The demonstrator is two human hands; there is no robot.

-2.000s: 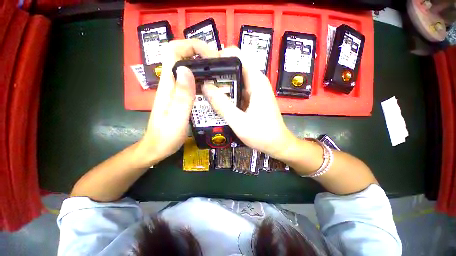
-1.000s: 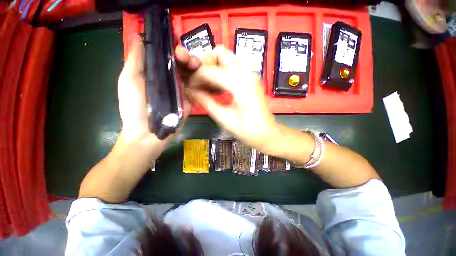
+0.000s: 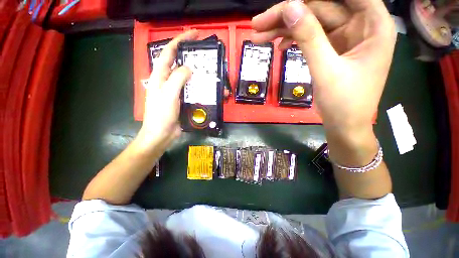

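My left hand [image 3: 163, 93] holds a black handset [image 3: 201, 88] upright over the red tray, its back with white label and gold round facing me. My right hand [image 3: 347, 60] is raised at the upper right, close to the camera, palm showing, thumb and fingers bent; whether something tiny is between the fingertips I cannot tell. The red tray [image 3: 251, 115] holds several more handsets, one [image 3: 254, 70] in a middle pocket and another [image 3: 296, 75] to its right. My right hand hides the tray's right end.
A yellow block [image 3: 200, 163] and a row of dark brown batteries [image 3: 249, 164] lie on the green mat [image 3: 90, 121] near me. A white paper slip [image 3: 401, 129] lies right. Red tray stacks [image 3: 20, 131] stand at both sides. A pinkish round base [image 3: 432, 22] is upper right.
My left hand has moved right and turned the handset from edge-on to show its labelled back. My right hand has left the handset and risen to the upper right.
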